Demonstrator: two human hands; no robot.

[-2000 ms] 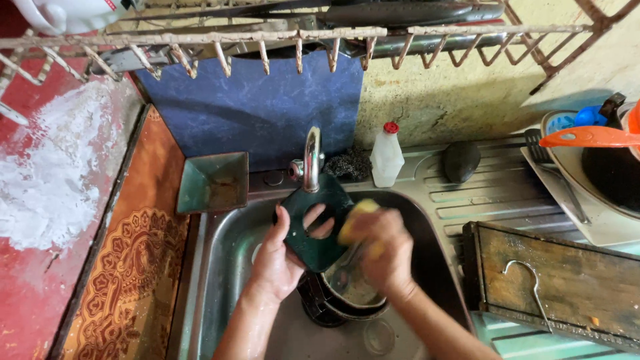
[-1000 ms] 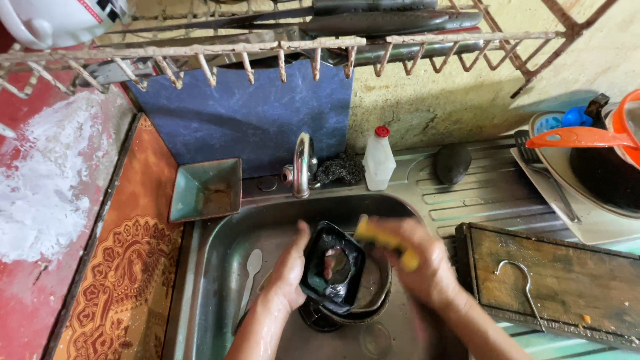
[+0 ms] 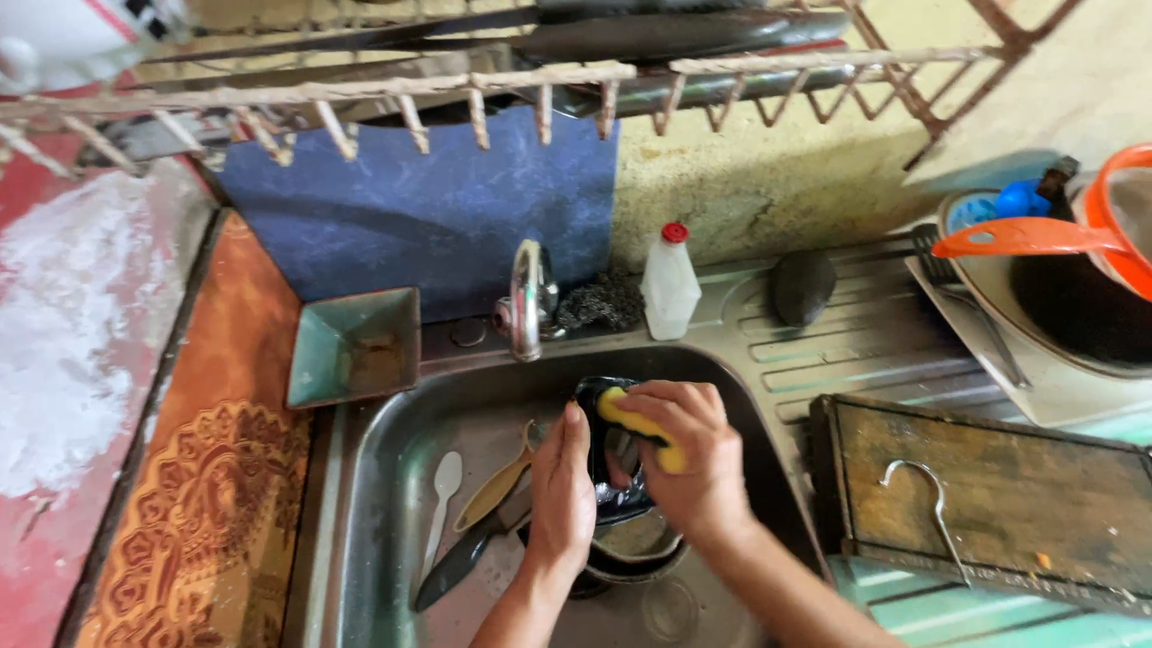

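Over the metal sink (image 3: 378, 504), my left hand (image 3: 562, 495) grips the left side of a small black square dish (image 3: 621, 508) with an opening in its middle. My right hand (image 3: 697, 454) holds a yellow sponge (image 3: 634, 416) against the dish's upper right side. Beneath the dish, a dark-rimmed bowl (image 3: 639, 544) rests in the sink, partly hidden. To the left of my left hand lie a white plastic spoon (image 3: 446, 477), a tan-handled utensil (image 3: 493, 495) and a knife with a black handle (image 3: 459, 562).
Behind the sink stand a faucet (image 3: 526, 306), a dark scouring pad (image 3: 598, 304) and a red-capped bottle (image 3: 670, 283). A green square bowl (image 3: 315, 351) sits at the left corner. At right are a dark oval object (image 3: 803, 288), a wooden board (image 3: 999, 499) and an orange-handled strainer (image 3: 1035, 238). A rusty rack (image 3: 432, 85) hangs above.
The sponge has moved from beside the dish onto its upper edge. The dish is tilted differently in my left hand. More utensils show in the sink's left part.
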